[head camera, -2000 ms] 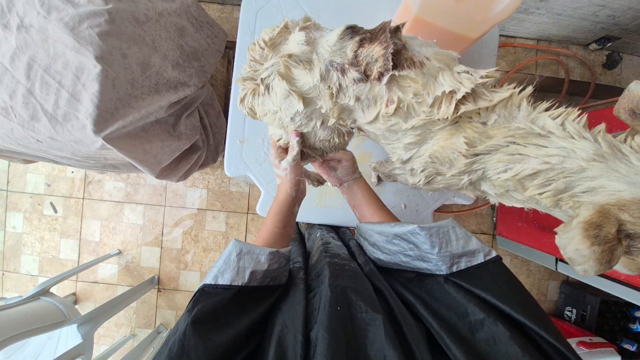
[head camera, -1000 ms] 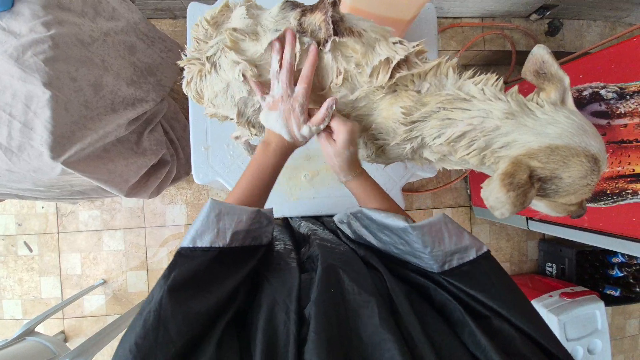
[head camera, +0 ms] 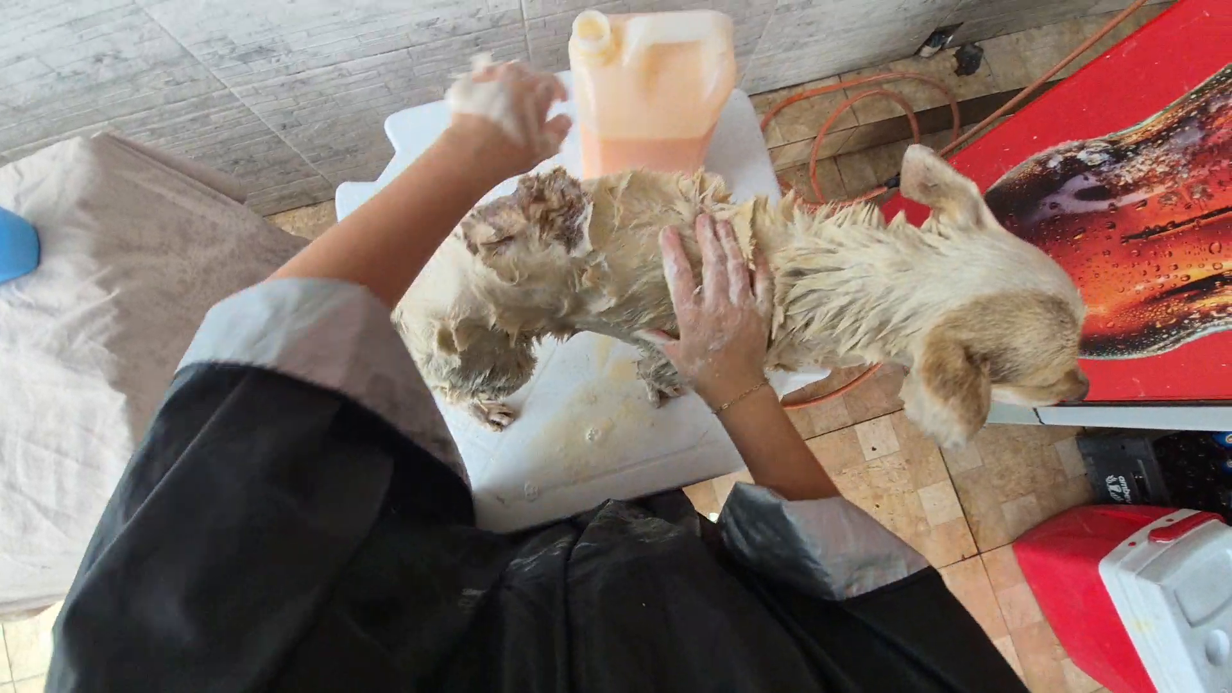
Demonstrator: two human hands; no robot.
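Observation:
A wet, lathered dog (head camera: 847, 279) with cream fur stands on a white plastic table (head camera: 500, 496), its head at the right. My right hand (head camera: 717, 313) lies spread on the side of its back, with suds on the fingers. Sudsy and slightly blurred, my left hand (head camera: 510, 106) is raised beyond the dog's darker, matted rear fur; its fingers are partly curled and nothing shows in it. Correction of sides by arm: the arm at the left carries the raised hand. A translucent jug (head camera: 654, 91) with orange liquid stands behind the dog.
A grey cloth cover (head camera: 125, 318) drapes a bulky thing at the left, with a blue object (head camera: 14, 245) on it. An orange hose (head camera: 818, 125) coils on the tiles behind. At the right are a red printed panel (head camera: 1039, 144) and a red and white cooler (head camera: 1107, 587).
My hands were together near the dog's rear and have moved apart. The left one has risen away from the fur; the right one now lies flat on the back. The view has shifted.

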